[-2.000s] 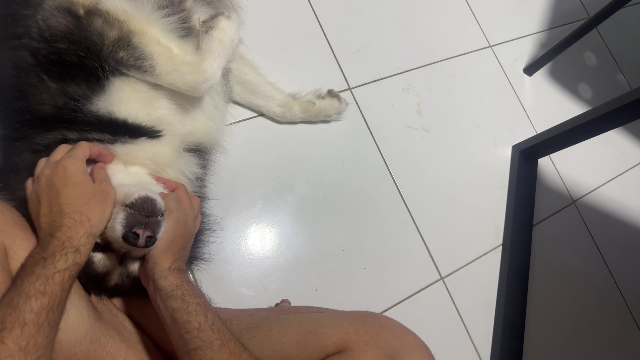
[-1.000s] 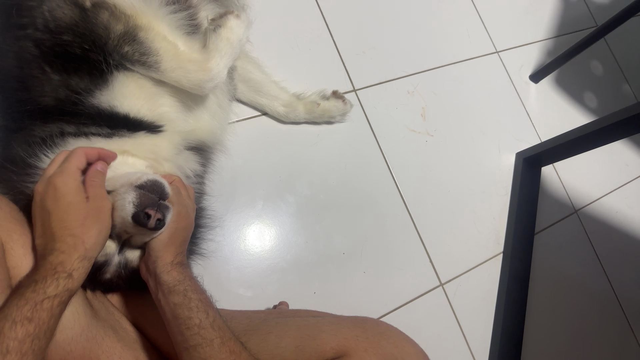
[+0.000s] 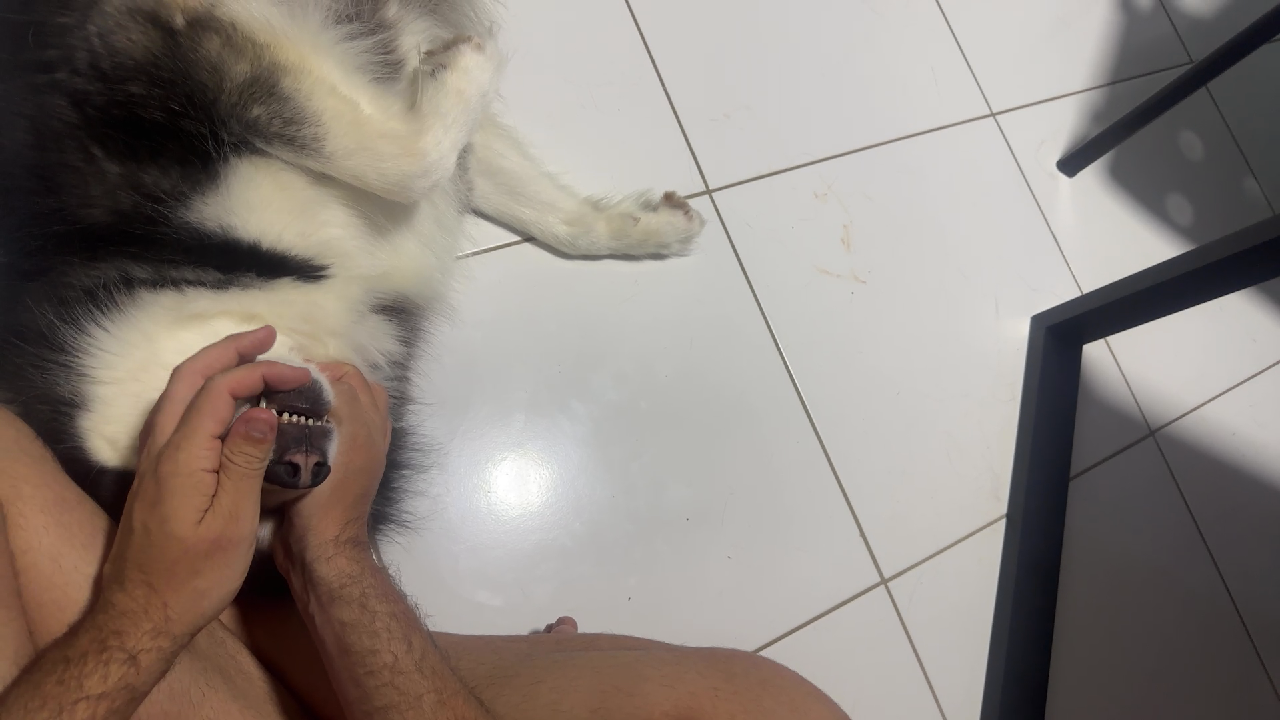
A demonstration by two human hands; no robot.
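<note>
A black-and-white dog [image 3: 330, 230] lies belly up on the floor against my bare legs, its head between my two hands. Its muzzle [image 3: 300, 440] points toward me, nose lowest, with a row of small front teeth showing between the parted lips. On the left side of the muzzle is my left hand [image 3: 205, 470], its thumb and forefinger at the lips. My right hand [image 3: 350, 450] wraps the other side of the head, its fingers partly hidden behind the muzzle. One white foreleg [image 3: 590, 220] stretches out to the right, and another is folded over the chest.
White glossy tiles [image 3: 620, 400] make up the floor, with faint brownish marks right of the stretched paw. A black angular furniture frame [image 3: 1040, 480] stands at the right, and a dark leg [image 3: 1160, 100] is above it. My bent knee [image 3: 740, 680] reaches along the bottom edge.
The lips, closed in the earlier frames, are now parted so that teeth show. My left hand's thumb and forefinger have moved onto the front of the muzzle.
</note>
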